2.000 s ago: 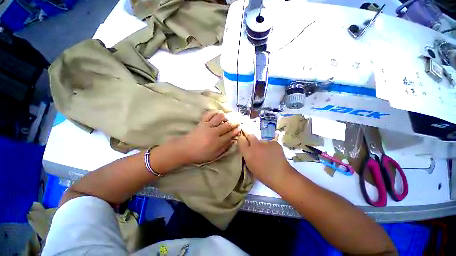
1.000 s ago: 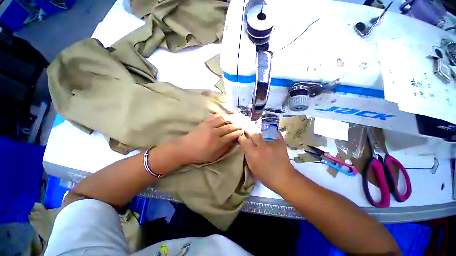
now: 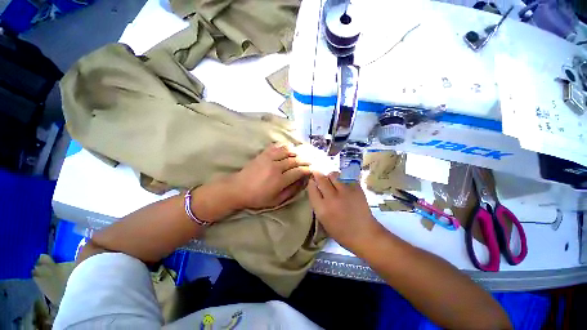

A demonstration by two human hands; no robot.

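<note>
A large khaki garment panel [image 3: 174,138] lies bunched on the white table, left of the needle area, and hangs over the front edge. My left hand [image 3: 267,179] rests on it, fingers bent and pressing the cloth near the needle. My right hand [image 3: 338,205] pinches the cloth edge just right of my left fingertips. The white sewing machine head [image 3: 412,77] with a blue stripe stands behind my hands. The presser foot and needle are lost in the lamp glare. A bluish-grey block [image 3: 351,164] sits right of the needle area.
Small khaki pieces [image 3: 381,171] lie right of the block. Blue and pink snips [image 3: 430,210] and large pink-and-black shears [image 3: 494,229] lie further right. More khaki cloth [image 3: 241,29] lies at the back left. A ruler strip [image 3: 351,267] runs along the front edge. A paper sheet [image 3: 544,97] lies on the machine head.
The view has shifted slightly, so the machine head sits a little further right. Both hands stay at the needle area, with only small finger shifts. The panel looks nearly the same.
</note>
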